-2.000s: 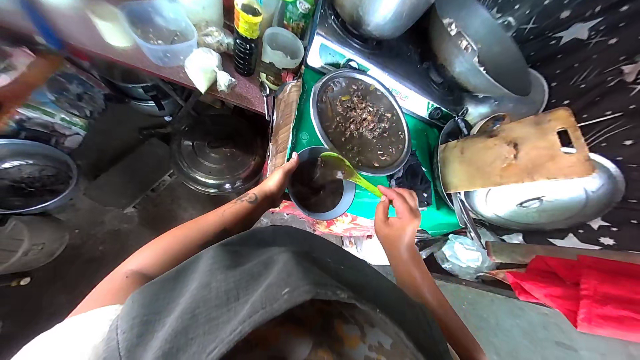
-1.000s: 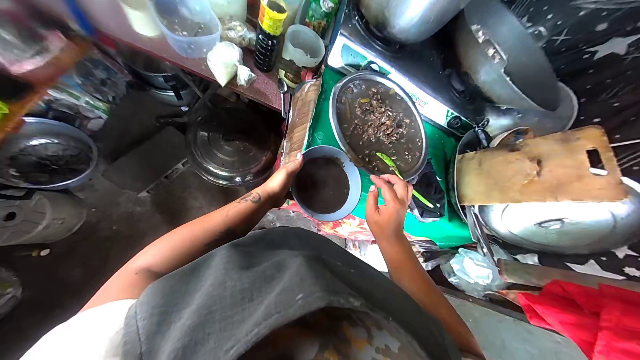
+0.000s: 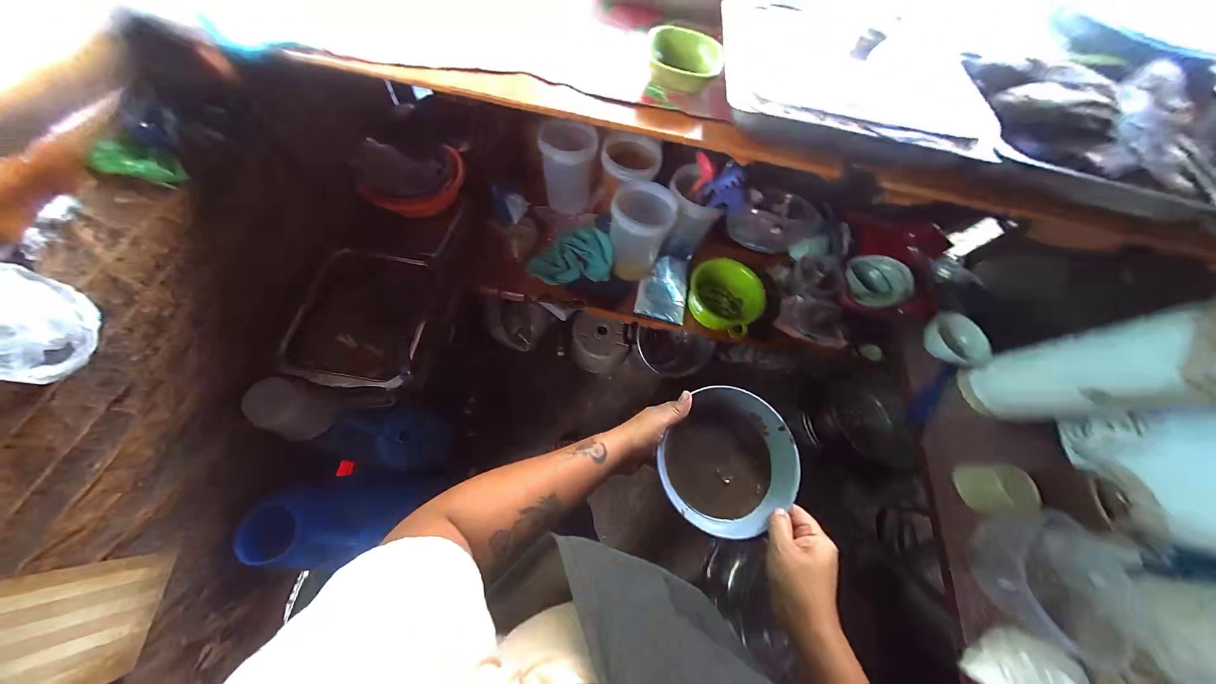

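Note:
A light-blue bowl (image 3: 784, 465) with dark brown liquid inside is held between my two hands, over the dark floor. My left hand (image 3: 655, 427) grips its upper left rim, the thumb on top of the edge. At the lower right rim, my right hand (image 3: 801, 546) pinches the edge between thumb and fingers. A few small pale bits float on the liquid. The green spoon is not in sight.
Beyond the bowl, a low wooden shelf carries plastic containers (image 3: 641, 228) and a lime-green cup (image 3: 727, 294). A blue container (image 3: 271, 534) lies at left. A table (image 3: 969, 560) with containers stands at right. Another person's arm (image 3: 47, 157) shows at upper left.
The view has turned far from the stove and the pan of food. My right hand has let go of the green spoon and now holds the bowl, which has moved away from beside the pan.

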